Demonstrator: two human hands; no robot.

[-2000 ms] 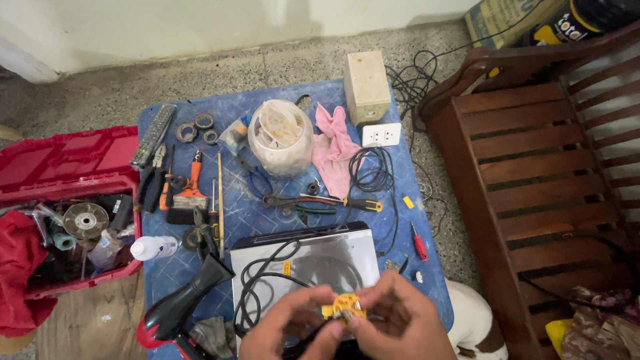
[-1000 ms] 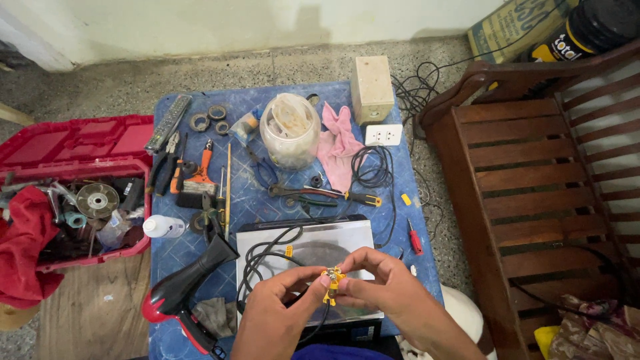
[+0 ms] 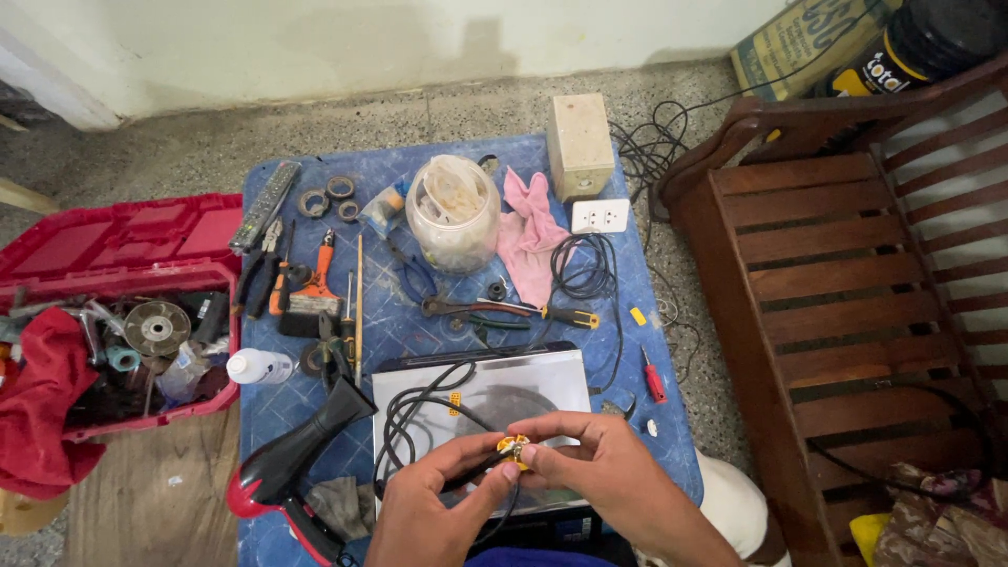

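Both hands meet over a silver metal panel (image 3: 520, 386) at the near part of the blue table. Between the fingertips is a small yellow electrical plug part (image 3: 513, 450) with metal inside. My left hand (image 3: 449, 496) grips it from the left together with the end of a black cable (image 3: 472, 471). On the right, my right hand (image 3: 594, 465) pinches the same part between thumb and fingers. The cable lies in loops on the panel. A red-handled screwdriver (image 3: 654, 382) and a small white piece (image 3: 650, 428) lie to the right.
A black and red hair dryer (image 3: 291, 457) and white bottle (image 3: 260, 367) are at the left. Pliers (image 3: 258, 272), a paintbrush (image 3: 315, 295), a plastic jar (image 3: 453, 216) and a pink cloth (image 3: 529, 236) stand or lie behind. A red toolbox (image 3: 228, 315) and wooden bench (image 3: 835, 268) flank the table.
The fingers have shifted around the yellow part, and the black cable now shows between the left fingers, leading to it. Both hands remain together over the panel.
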